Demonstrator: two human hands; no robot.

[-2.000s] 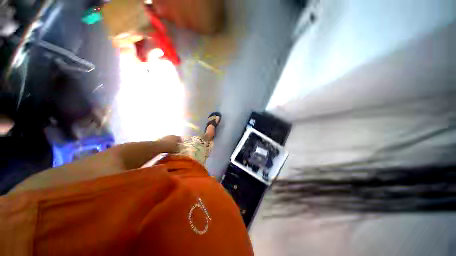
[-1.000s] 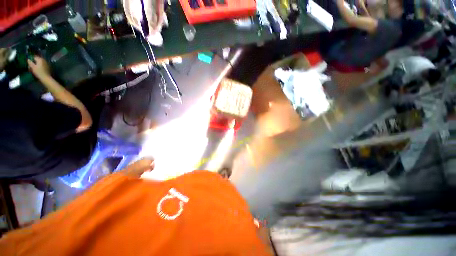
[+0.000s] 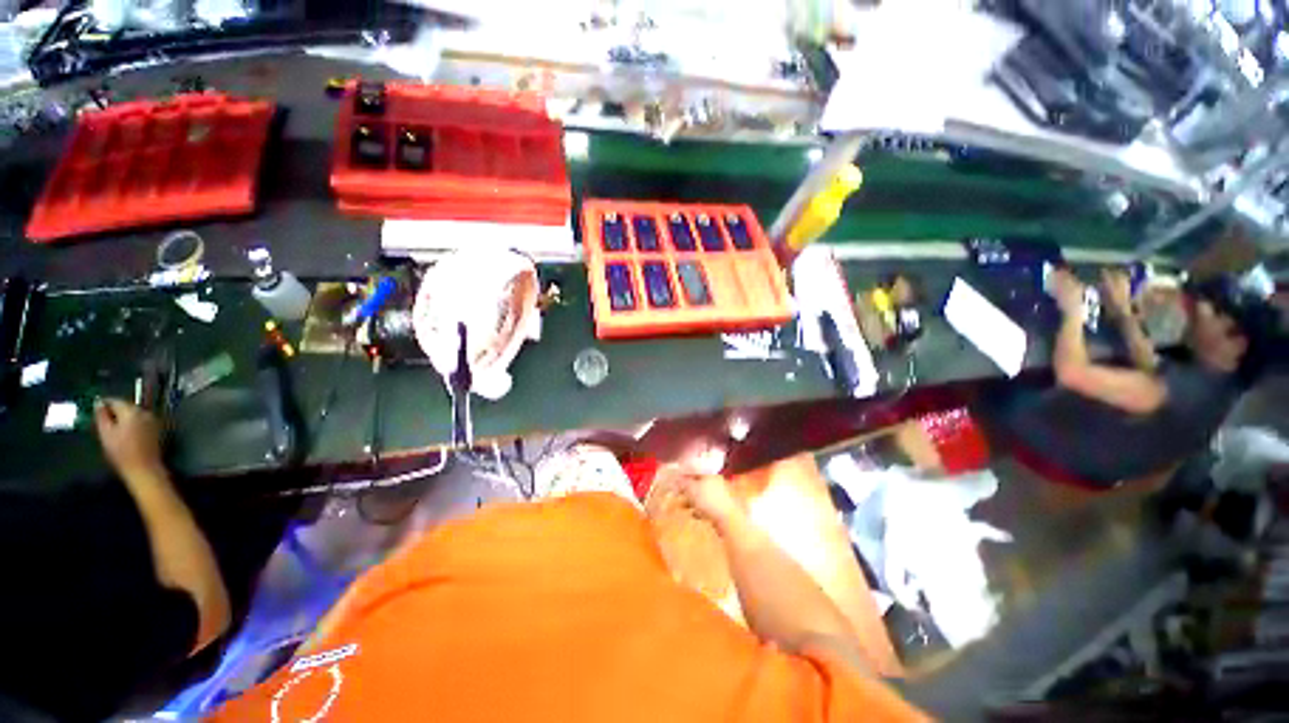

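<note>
My right hand [image 3: 690, 497] is low in the middle, just below the bench edge, over a patterned tan surface [image 3: 693, 551]. It is small and blurred, so I cannot tell whether it grips that surface. My left hand is not in view. On the bench ahead is a light red tray [image 3: 749, 294] with two rows of dark phone-sized parts in its slots; its right part holds none. Another red tray [image 3: 481, 156] behind to the left holds a few black parts. A third red tray [image 3: 156, 163] stands at the far left.
A person's arm [image 3: 177, 530] works at the bench on the left; another person [image 3: 1117, 410] sits on the right. A white cloth-like bundle [image 3: 474, 318], a tape roll [image 3: 180, 252], a yellow bottle [image 3: 823, 209] and tools lie on the green bench. A carton [image 3: 848, 565] and white plastic [image 3: 940, 544] are below.
The view has swung up from the floor and wall to the bench, and the red trays now show fully. My right hand has come into view beside the patterned surface; my left hand has gone out.
</note>
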